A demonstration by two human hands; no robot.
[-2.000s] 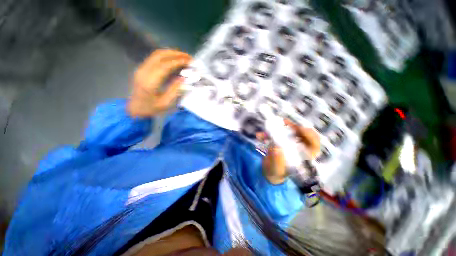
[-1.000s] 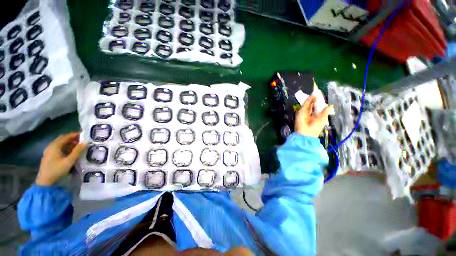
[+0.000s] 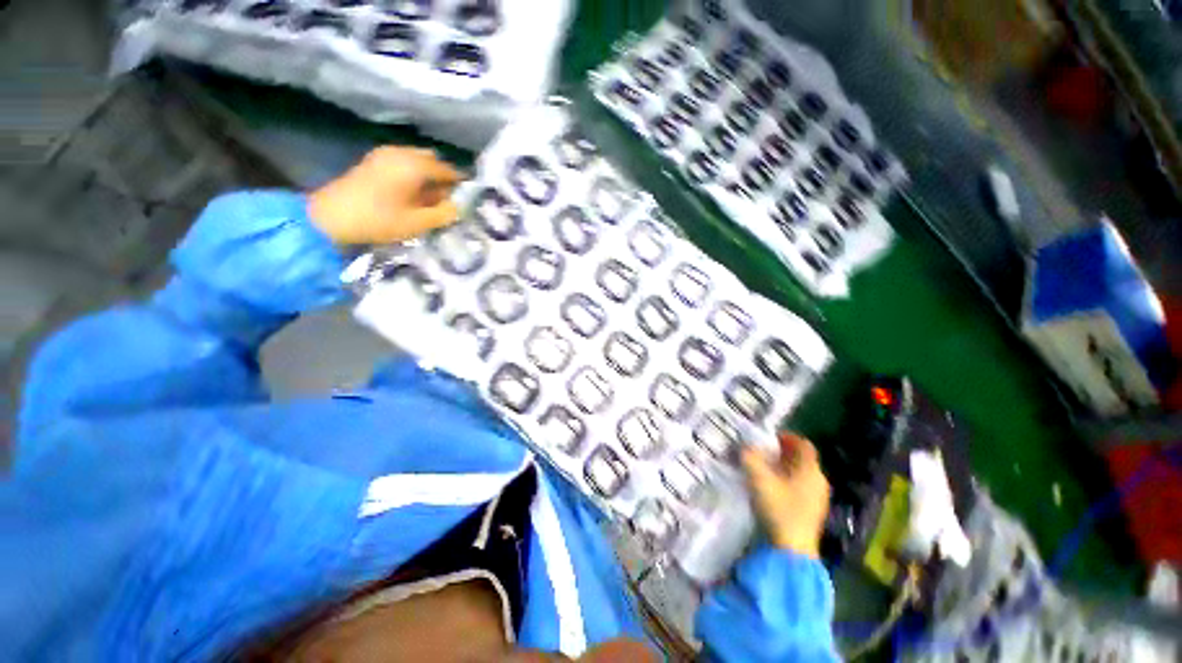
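A whitish tray (image 3: 389,333) with rows of black rounded-square housings (image 3: 626,354) lies slanted in front of me, its near edge over my lap. My left hand (image 3: 393,194) is at the tray's upper left edge, fingers bent over it and the fingertips partly hidden. My right hand (image 3: 788,492) is at the tray's lower right edge, thumb and fingers closed on the rim. No syringe shows in either hand. The picture is somewhat blurred.
More filled trays stand at the upper left (image 3: 340,80) and upper centre (image 3: 770,153) on the green mat (image 3: 927,317). A black controller (image 3: 894,434) with a red light and a white scrap (image 3: 933,508) is right of my right hand. A blue and white box (image 3: 1095,315) stands far right.
My right hand has left the controller and now holds the tray's right edge. My left hand has moved up along the left edge. The view has rotated, so the tray appears slanted.
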